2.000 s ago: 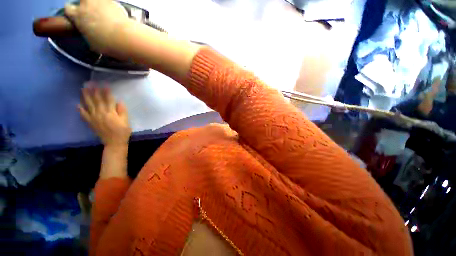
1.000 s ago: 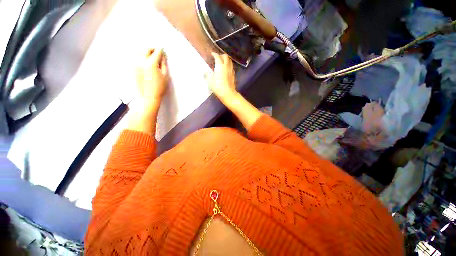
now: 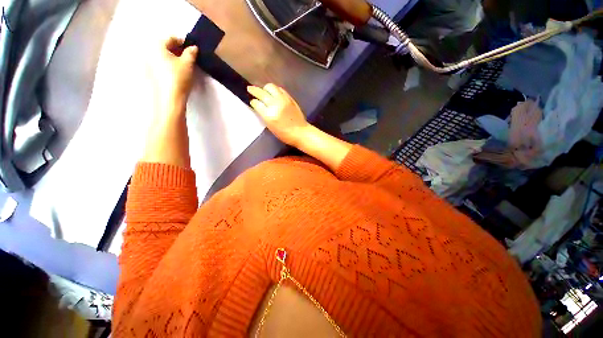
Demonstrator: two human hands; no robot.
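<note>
A long white garment panel (image 3: pixel 125 86) lies across the pressing table. A dark strip (image 3: pixel 225 71) with a wider flap at its far end lies along the panel's end edge. My left hand (image 3: pixel 177 66) pinches the strip near the flap. My right hand (image 3: pixel 279 113) has its fingertips on the strip's nearer end; whether they grip it is unclear. The steam iron (image 3: pixel 304 26) stands on the table beyond my right hand, touched by neither hand. Part of another dark band (image 3: pixel 114 218) shows on the panel beside my left sleeve.
Dark grey-green cloth (image 3: pixel 30 125) lies at the table's left. The iron's hose and cord (image 3: pixel 476 61) run off to the right. Beyond the table's right edge (image 3: pixel 330 92) are a mesh crate (image 3: pixel 456 109) and heaps of cloth scraps (image 3: pixel 542 125).
The iron was in my right hand two seconds ago; it stood released one second ago. The dark strip now shows at the panel's end, with my left hand moved up to it.
</note>
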